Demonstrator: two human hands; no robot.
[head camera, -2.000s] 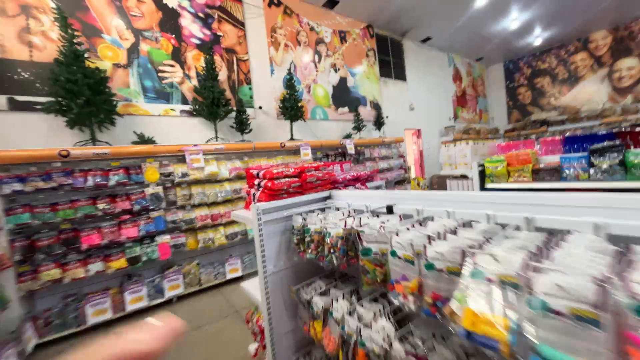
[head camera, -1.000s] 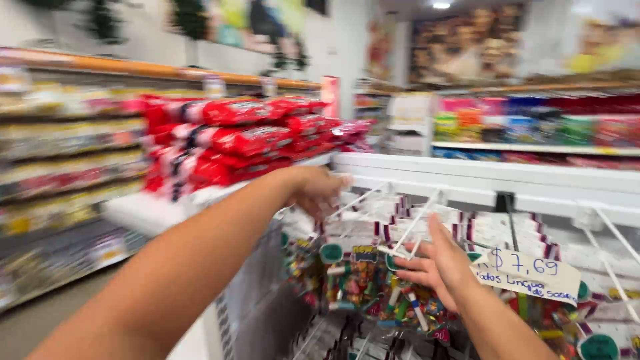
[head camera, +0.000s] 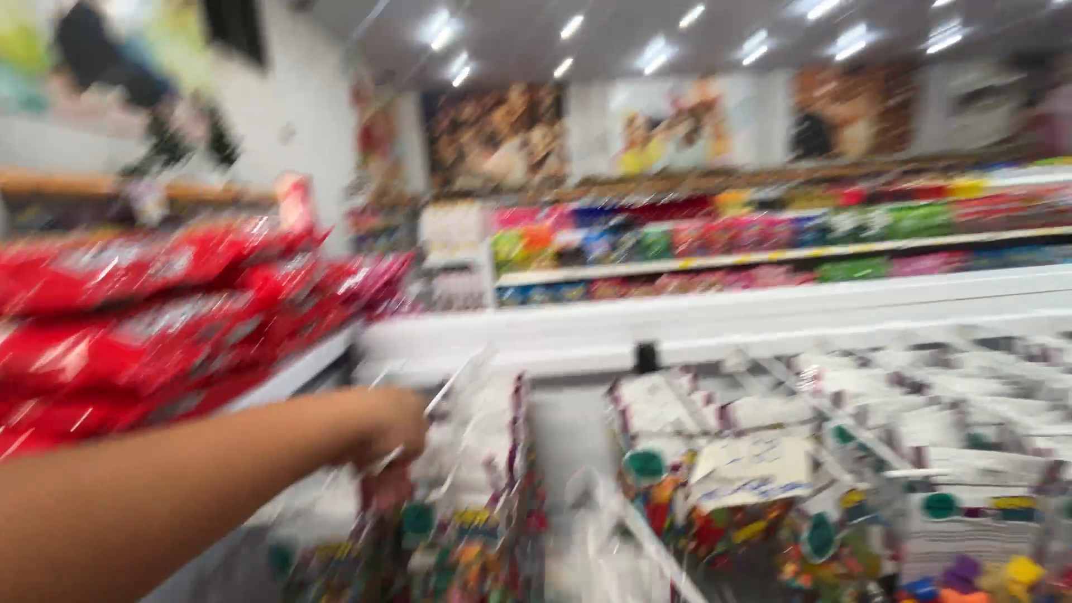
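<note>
My left hand (head camera: 389, 444) reaches in from the left to the hanging packs on the rack's left side. Blur hides whether its curled fingers hold a pack or only touch one. Beside it hang packs with white header cards and colourful small contents (head camera: 473, 511). To their right is a gap with a white metal hook (head camera: 624, 519). Further right, a handwritten card (head camera: 754, 469) sits in front of more hanging packs (head camera: 971, 519). My right hand is outside the picture.
Red plastic packages (head camera: 126, 335) are stacked at the left, close above my forearm. The rack's white top rail (head camera: 712, 318) runs across behind the hooks. Shelves with colourful packets (head camera: 754, 234) stand farther back.
The view has swung right. My right hand, at the hanging packs one second ago, has left the view. My left hand has gone from the rack's top edge to lower down, among the packs.
</note>
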